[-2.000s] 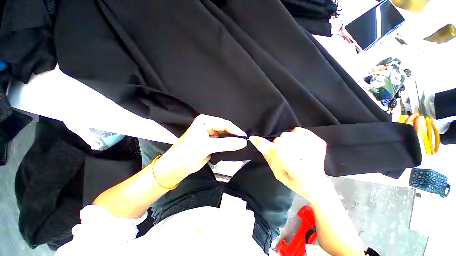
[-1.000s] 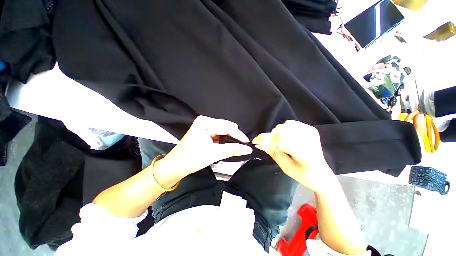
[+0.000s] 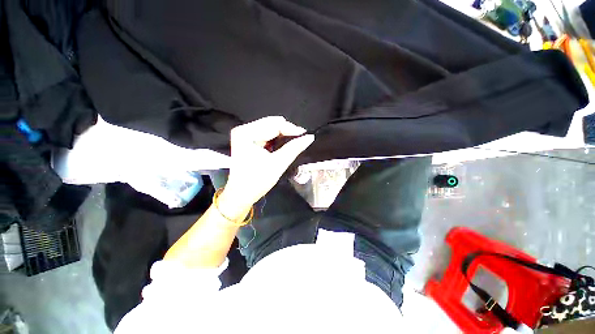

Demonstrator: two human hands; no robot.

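Observation:
A large smooth black garment (image 3: 261, 72) lies over the white table, its folded hem (image 3: 404, 134) running along the near edge. My left hand (image 3: 261, 156), with a thin yellow band at the wrist, pinches the hem between thumb and forefinger near the middle of the view. My right hand is not in the picture. No needle or thread can be made out at the hem.
Orange-yellow scissor handles (image 3: 584, 55) lie at the right table edge, near a multicoloured clump (image 3: 509, 14). Dark textured garments (image 3: 39, 98) hang at left. A red stool (image 3: 457, 261) with a black strap and patterned bag (image 3: 567, 305) stands on the floor, a black basket (image 3: 49, 246) at lower left.
My right hand has left the hem and gone out of the picture. My left hand still pinches the hem. The view has shifted, showing more floor and the red stool; the phone is out of view.

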